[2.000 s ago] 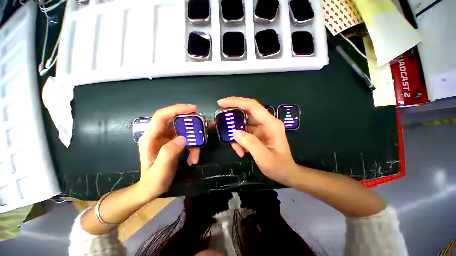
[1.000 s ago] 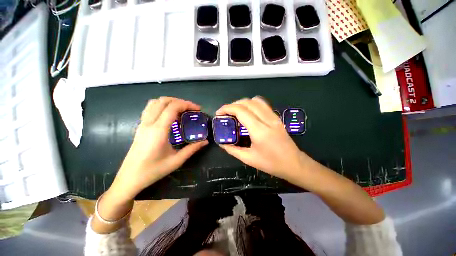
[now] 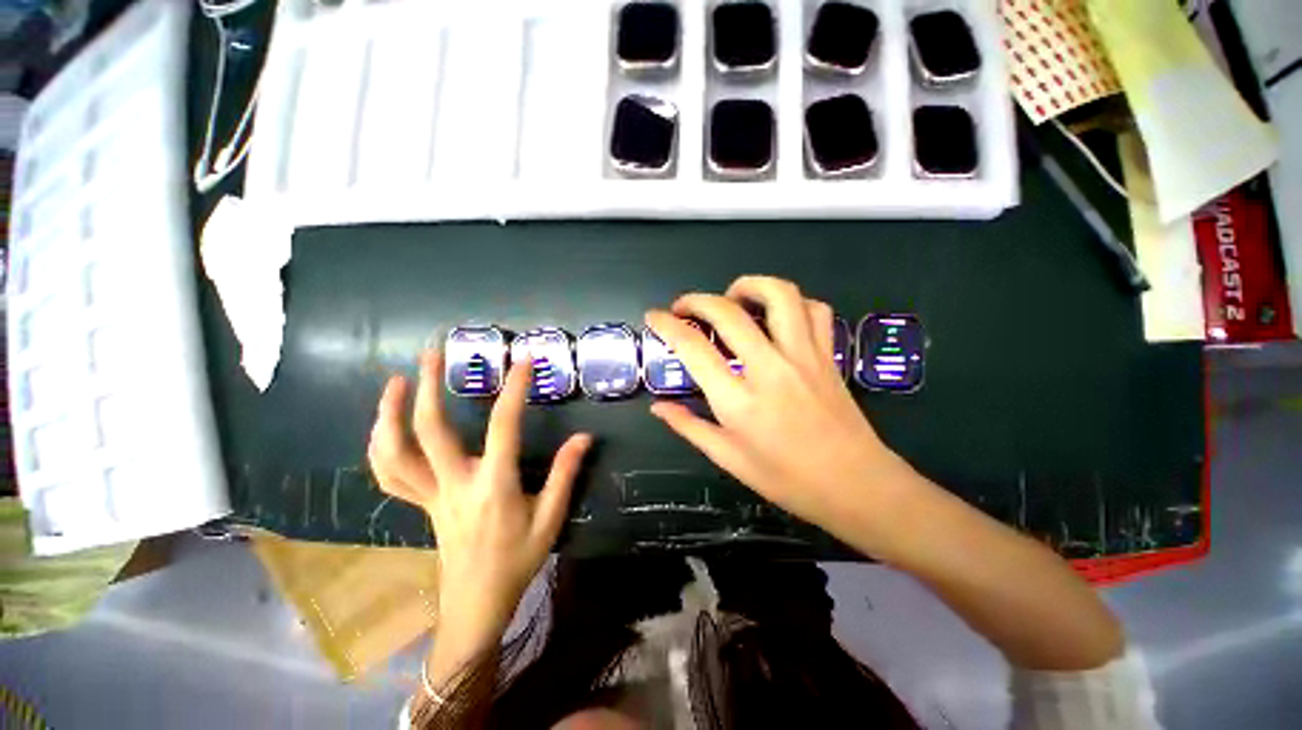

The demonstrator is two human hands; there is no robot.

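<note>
Several strapless smartwatches with lit purple-blue screens lie in a row on the dark green mat. The leftmost watch (image 3: 476, 361) and its neighbour (image 3: 543, 367) show white lines; a third watch (image 3: 608, 362) lies beside them. My left hand (image 3: 478, 464) is open, fingers spread, with one fingertip at the second watch. My right hand (image 3: 778, 385) is over the right part of the row, its fingers apart at the fourth watch (image 3: 670, 357) and covering others; whether it grips that watch is unclear. The rightmost watch (image 3: 891, 352) is uncovered.
A white tray (image 3: 414, 203) with dark watches is at the back. An empty white tray (image 3: 122, 285) is at left, a crumpled tissue (image 3: 249, 285) beside it. A pen (image 3: 1092, 221), yellowish paper (image 3: 1192, 121), dotted sheet (image 3: 1057, 57) and red box (image 3: 1225, 271) are at right.
The two watches held near the middle now lie in the row. My left hand has let go and moved down and left with fingers spread. My right hand has moved over the row.
</note>
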